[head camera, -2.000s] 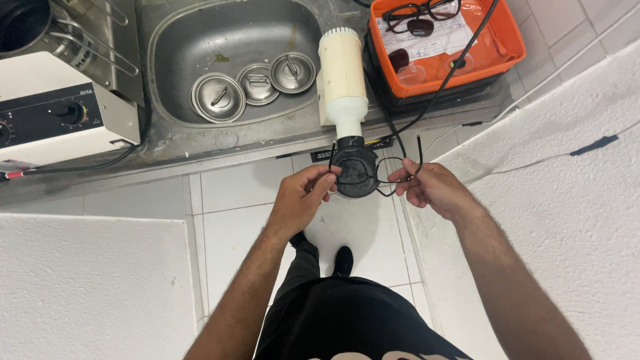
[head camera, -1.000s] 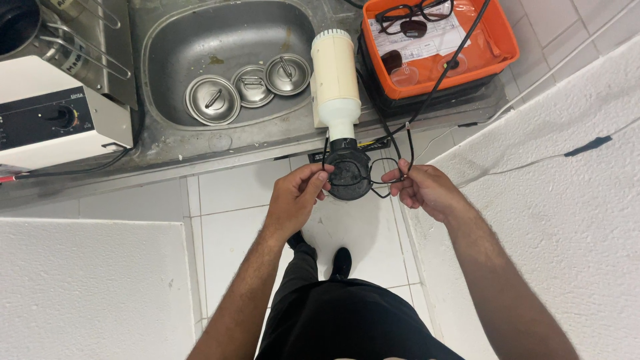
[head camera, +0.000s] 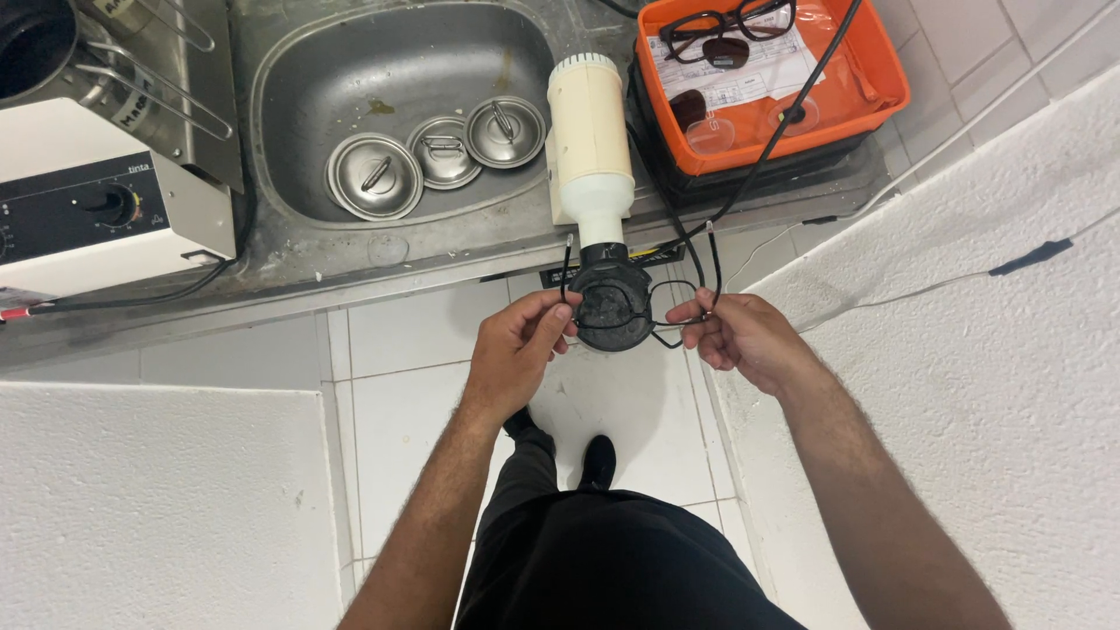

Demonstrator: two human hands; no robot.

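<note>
Between my hands I hold a thin dark eyeglass frame (head camera: 669, 323) by its two outer ends, its temples pointing away from me. My left hand (head camera: 522, 343) pinches the left end near the hinge, while my right hand (head camera: 739, 337) grips the right end with thumb and fingers. Just behind or under the frame is the round black head (head camera: 608, 306) of a cream-coloured frame heater (head camera: 591, 131); whether they touch, I cannot tell. The heater lies at the counter's front edge, pointing towards me.
An orange tray (head camera: 801, 150) with dark-framed glasses (head camera: 726, 22), loose lenses and papers sits at the right. Metal lids (head camera: 374, 177) lie in the steel sink (head camera: 324, 79). A white control unit (head camera: 105, 184) stands left. Black cables (head camera: 752, 175) run beside the heater. White walls flank me.
My right hand has opened its fingers slightly around the frame's end, and the right temple has shifted a little. Both hands keep the frame over the heater head.
</note>
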